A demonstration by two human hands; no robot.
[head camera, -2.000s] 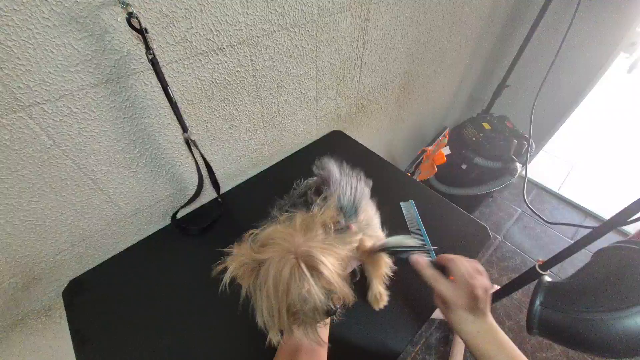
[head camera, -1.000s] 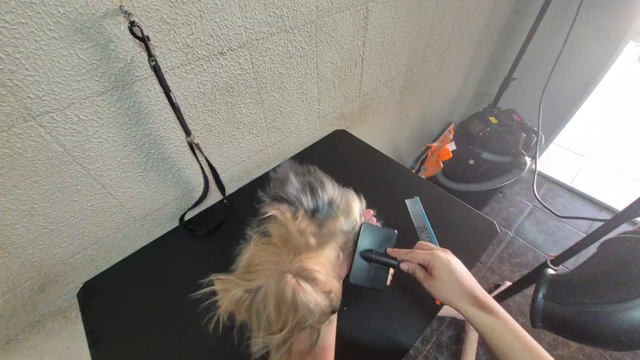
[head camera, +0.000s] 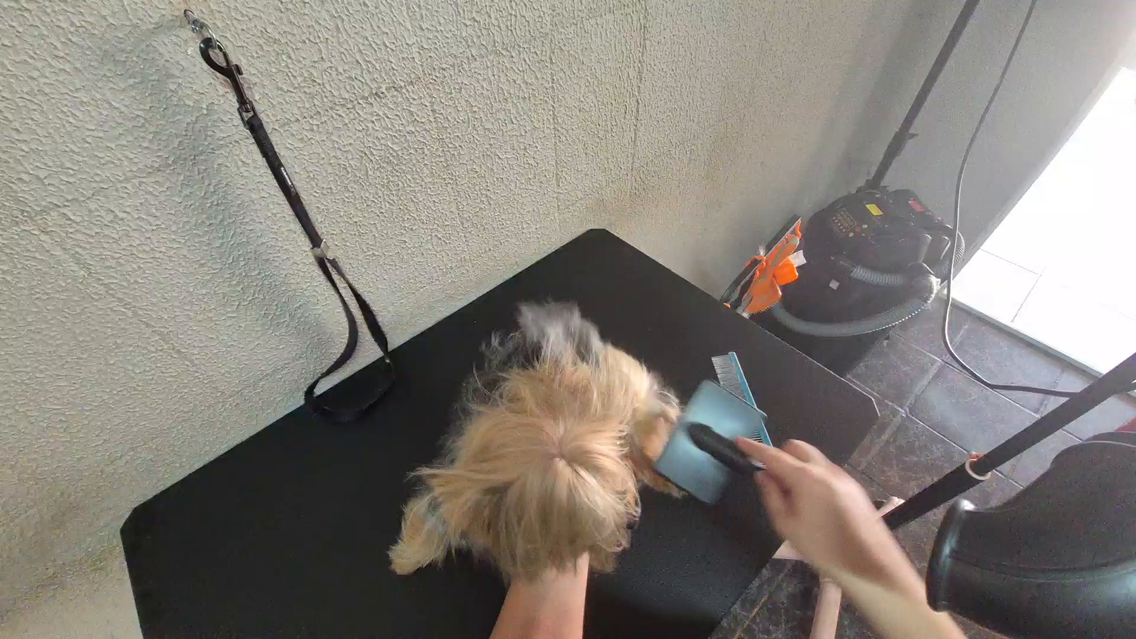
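Note:
A small long-haired dog (head camera: pixel 550 444), tan with a grey back, is on the black grooming table (head camera: pixel 284 541). My right hand (head camera: pixel 812 501) grips the black handle of a slicker brush (head camera: pixel 701 444), whose blue-grey back faces up at the dog's right-hand side in view. Below the dog's head, my left hand (head camera: pixel 550 581) reaches under its chin; the fingers are hidden by fur. A metal comb with a blue spine (head camera: pixel 735 382) lies on the table, partly covered by the brush.
A black grooming loop (head camera: pixel 328 257) hangs from a wall hook, its end on the table. Beyond the table's right edge stand a black vacuum cleaner (head camera: pixel 874 257) and an orange item (head camera: pixel 774 271). A black nozzle-like object (head camera: pixel 1047 541) and a dark pole (head camera: pixel 1021 453) are at lower right.
The dog's body has turned, its rear now behind its head. The brush, a blur near a front leg two seconds ago, is now flat-side up beside the dog. My left hand stays under the head.

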